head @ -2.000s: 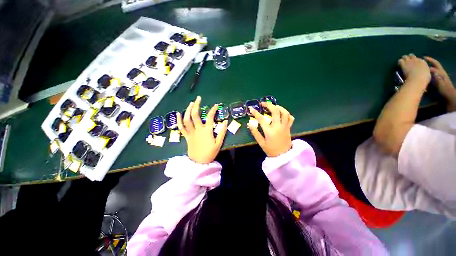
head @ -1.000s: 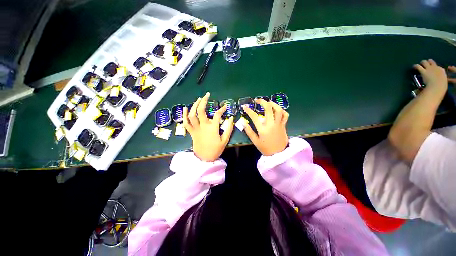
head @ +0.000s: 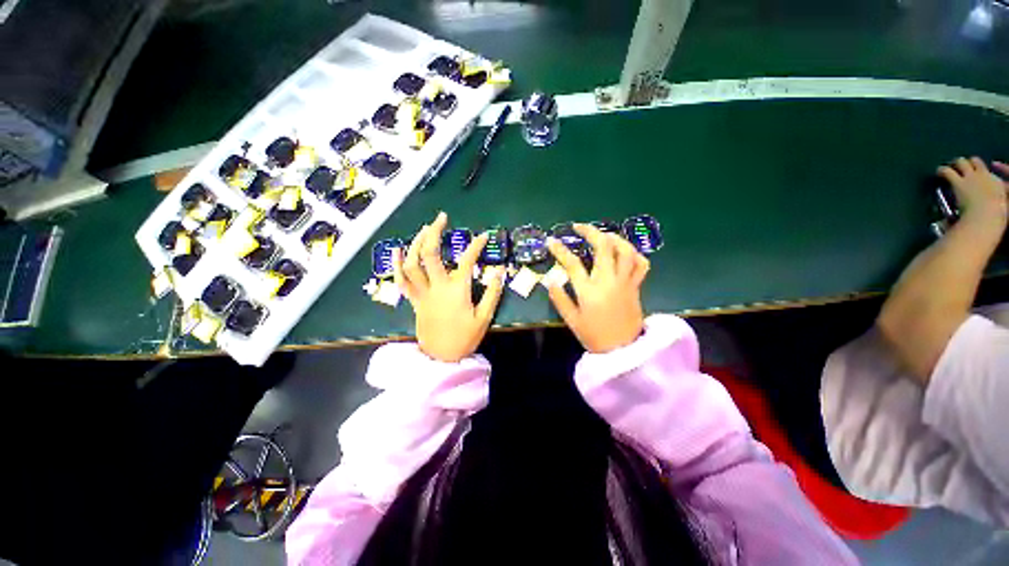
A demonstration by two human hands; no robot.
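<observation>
A row of smartwatch units lies on the green bench in front of me, from a lit unit at the left end (head: 388, 258) to a lit unit at the right end (head: 642, 233). Small white batteries lie below the row, one at the left (head: 386, 292) and one between my hands (head: 524, 282). My left hand (head: 448, 293) is spread palm down over the left part of the row, covering part of it. My right hand (head: 601, 290) is spread over the right part, fingers on or just above the units. Neither hand is closed around a unit.
A white blister tray (head: 371, 50) of dark units with yellow tape lies slanted at left. Beside it are a black pen (head: 487, 146), a thin paler stick (head: 448, 155) and a clear round container (head: 540, 119) by the metal rail (head: 775, 91). Another person's hand (head: 978, 188) holds something dark at right.
The view has shifted, so the bench items appear further right. My left hand now lies further left along the row; my right hand has also changed place over the units.
</observation>
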